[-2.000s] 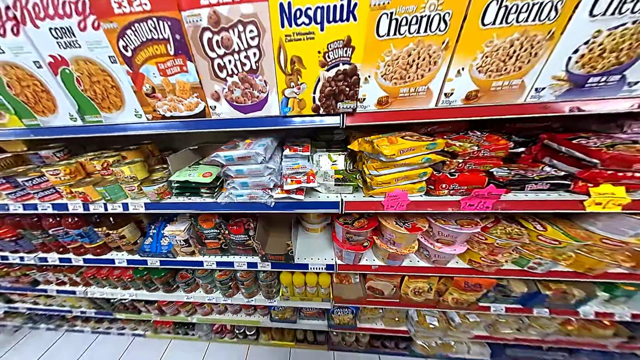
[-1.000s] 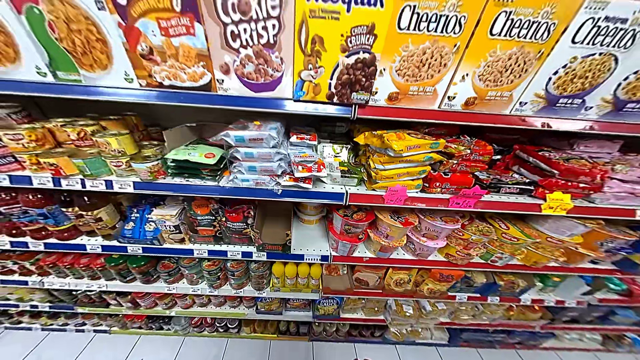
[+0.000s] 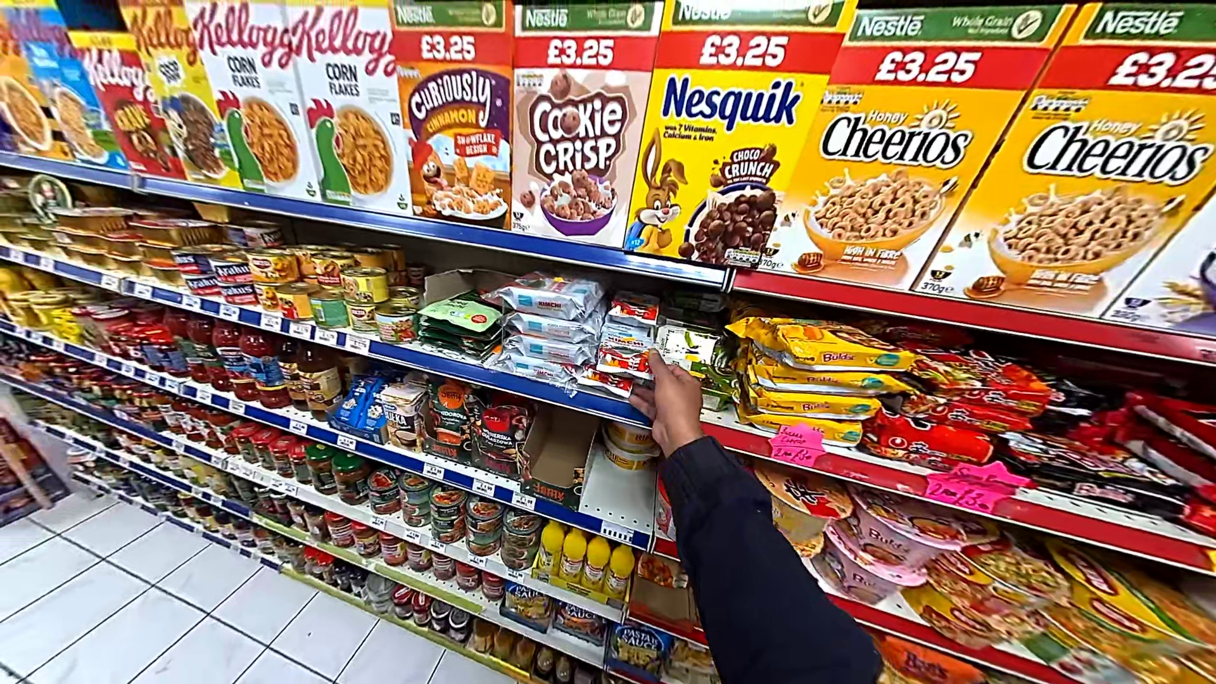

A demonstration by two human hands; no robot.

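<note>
My right hand (image 3: 671,397), in a dark sleeve, reaches to the front of the middle shelf. Its fingers are at the edge of a small stack of red and white packets (image 3: 627,337); whether they grip one is hard to tell. Just behind the fingers lies a white and green packet (image 3: 692,350). Left of the hand are stacked white and blue packets (image 3: 551,328) and green packets (image 3: 461,318). To its right stands a pile of yellow Buldak noodle packets (image 3: 817,366). My left hand is out of view.
Cereal boxes (image 3: 579,123) line the shelf above. Food tins (image 3: 366,285) stand at the left; red and black noodle packets (image 3: 950,399) lie at the right. Below are noodle cups (image 3: 883,532), jars (image 3: 446,508), yellow bottles (image 3: 573,556) and an open cardboard box (image 3: 560,451). Pink price tags (image 3: 796,445) hang at the shelf edge.
My right hand and sleeved arm have come into view and reached to the middle shelf by the red and white packets. The view has turned so more of the left shelves shows.
</note>
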